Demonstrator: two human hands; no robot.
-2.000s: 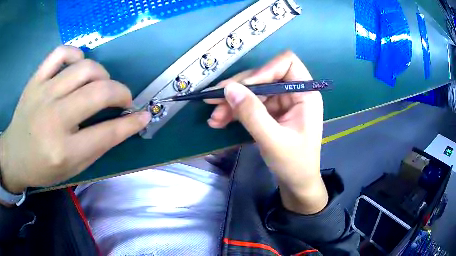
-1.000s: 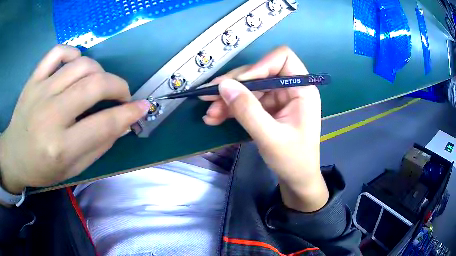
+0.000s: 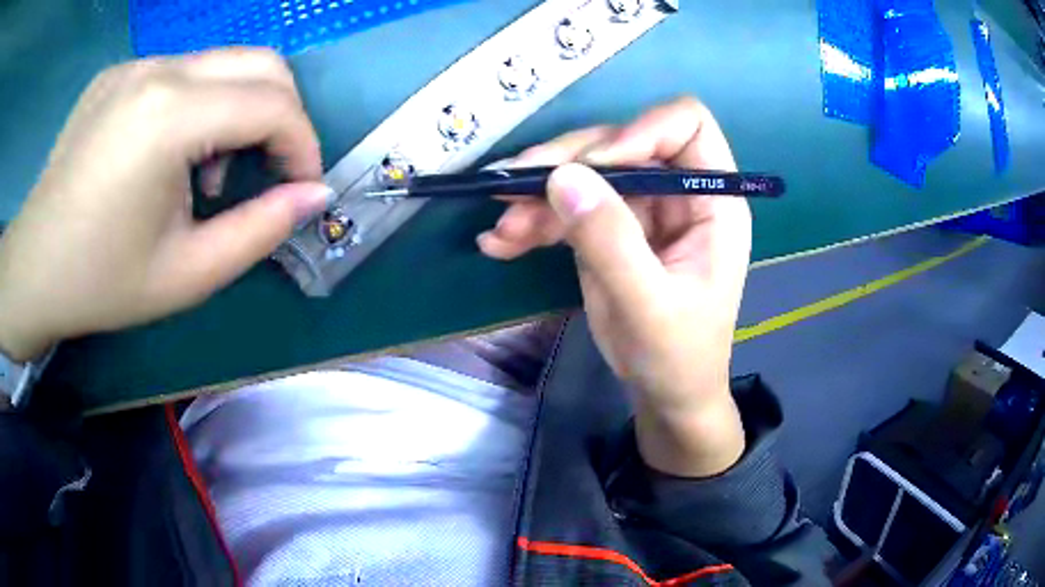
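A grey-silver LED strip board (image 3: 490,101) lies slanted on the green bench top, with a row of round LEDs. My right hand (image 3: 642,229) holds black tweezers (image 3: 642,181) marked VETUS. Their tip is over the board near the second LED from the lower end (image 3: 395,172). No piece can be made out at the tip. My left hand (image 3: 172,195) is curled, its thumb tip at the board's left edge beside the lowest LED (image 3: 337,229). Whether it pinches anything is hidden.
A perforated blue sheet (image 3: 287,21) lies beyond the board at upper left. Glossy blue sheets (image 3: 914,86) and a narrow blue strip (image 3: 990,92) lie at upper right. The bench edge runs in front of my body. A yellow floor line (image 3: 859,294) and a cart (image 3: 905,493) are at right.
My left hand has lifted and moved back from the lowest LED, its fingers less pressed on the board. The tweezers' tip has shifted up and right. The view has shifted slightly.
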